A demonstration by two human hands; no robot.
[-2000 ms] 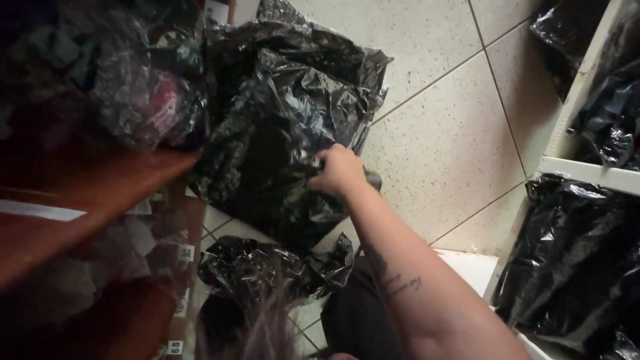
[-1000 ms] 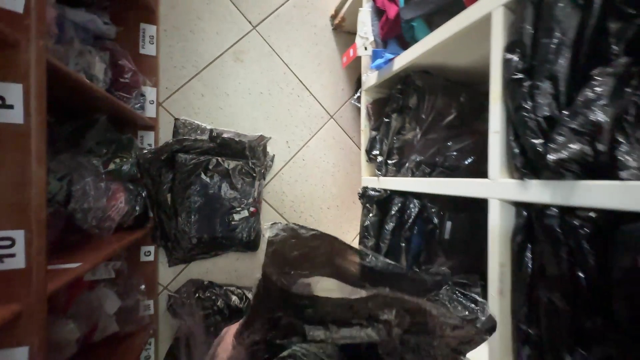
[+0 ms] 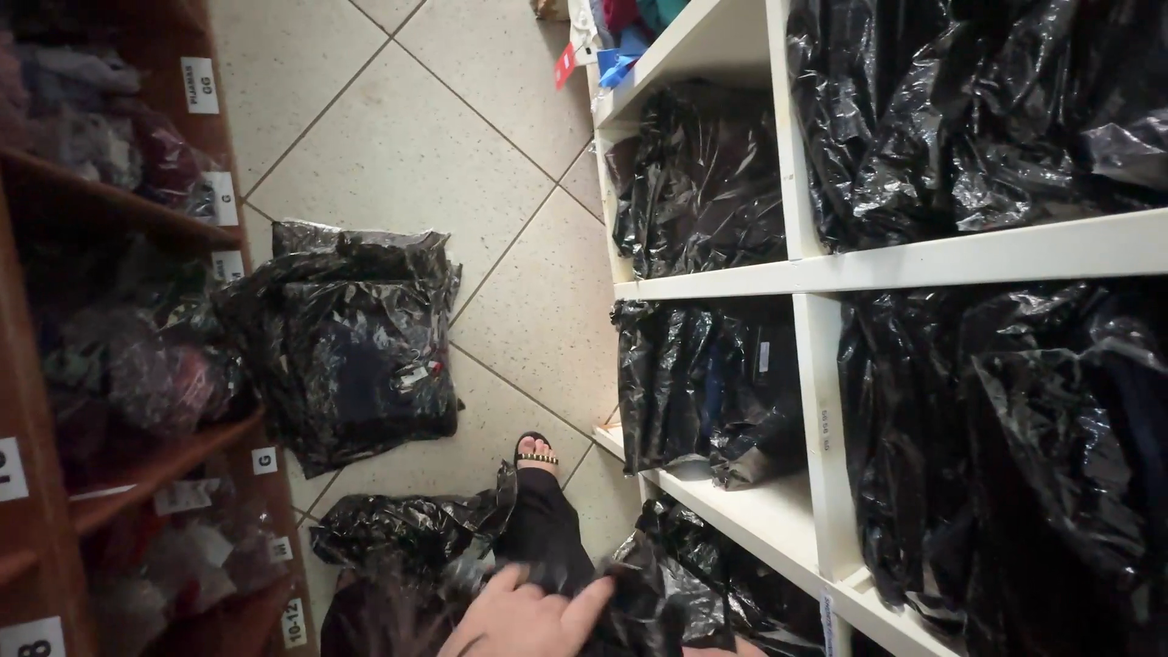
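Observation:
My left hand [image 3: 534, 613] is at the bottom centre, thumb and fingers partly spread, beside crumpled black plastic [image 3: 643, 598]; whether it grips the plastic cannot be told. Just a strip of my right hand [image 3: 725, 651] shows at the bottom edge, below the same plastic, its grip hidden. Ahead on the tiled floor lies a pile of flat black plastic bags [image 3: 365, 338], dark folded contents showing through the top one. Another crumpled black bag [image 3: 411, 529] lies nearer, left of my sandalled foot [image 3: 537, 452].
A brown wooden shelf unit [image 3: 173, 465] with clear-bagged items and size labels stands left. At right, a white shelf unit [image 3: 912, 269] holds upright black plastic bags [image 3: 712, 383]. Colourful fabric and a red tag [image 3: 565, 66] are at its far end. Floor tiles [image 3: 474, 119] run between.
Two seconds ago a hand was on the floor pile; one second ago a black bag was raised at bottom centre. Now the black plastic is lower and both hands show at the bottom. The view has shifted greatly.

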